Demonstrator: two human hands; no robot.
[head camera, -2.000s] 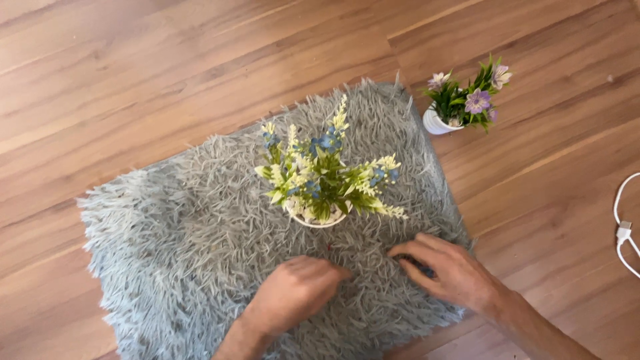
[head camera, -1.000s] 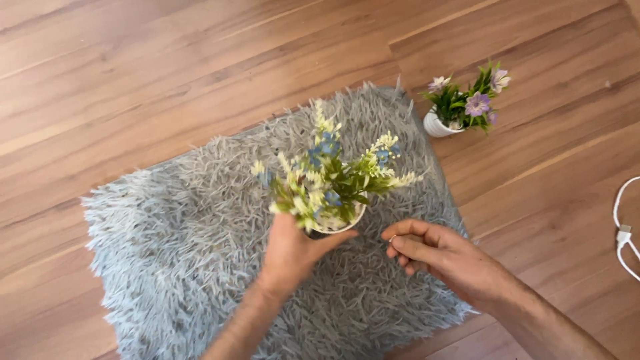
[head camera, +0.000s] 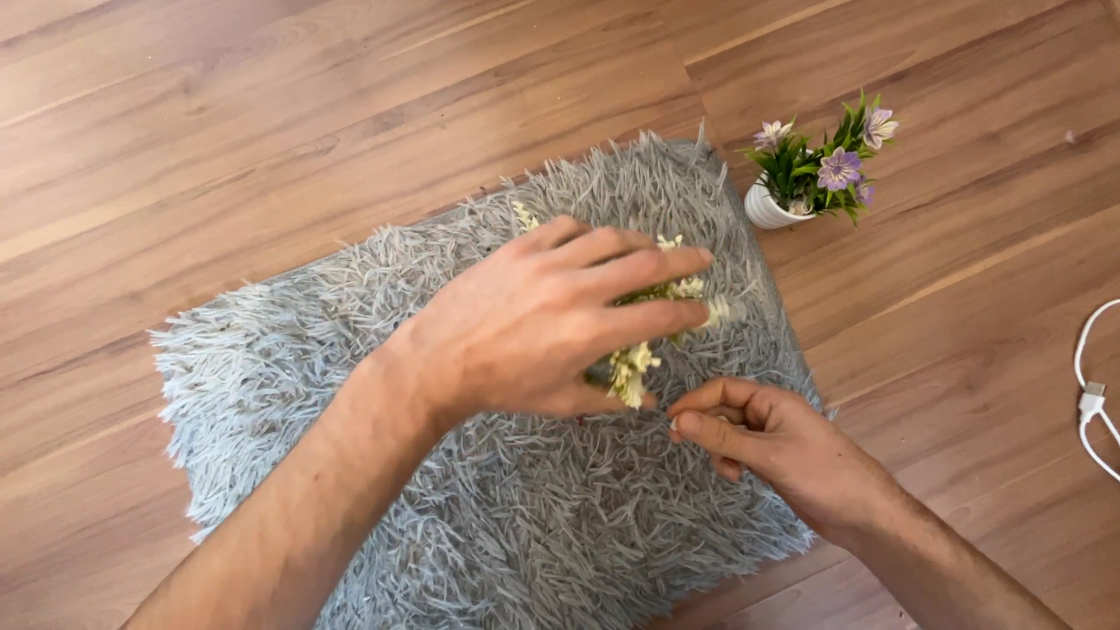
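Observation:
My left hand (head camera: 560, 324) reaches across the artificial plant with cream and green flower sprigs (head camera: 634, 372), its fingers spread over the foliage. The hand hides most of the plant and its pot, so whether it grips the plant cannot be made out. To the right of the plant, my right hand (head camera: 744, 429) has thumb and forefinger pinched together, with a tiny pale thing at the tips. Both hands are above a shaggy grey-blue rug (head camera: 525, 516).
Beyond the rug's upper right edge, a white ribbed pot (head camera: 772, 208) with purple artificial flowers (head camera: 838, 169) stands on the wood-look floor (head camera: 945, 324). A white cable with a USB plug (head camera: 1092, 401) lies at the far right.
My left hand has gone from the left side of the plant's pot to over its foliage, covering it. Two seconds ago both hands were low on the rug below the pot.

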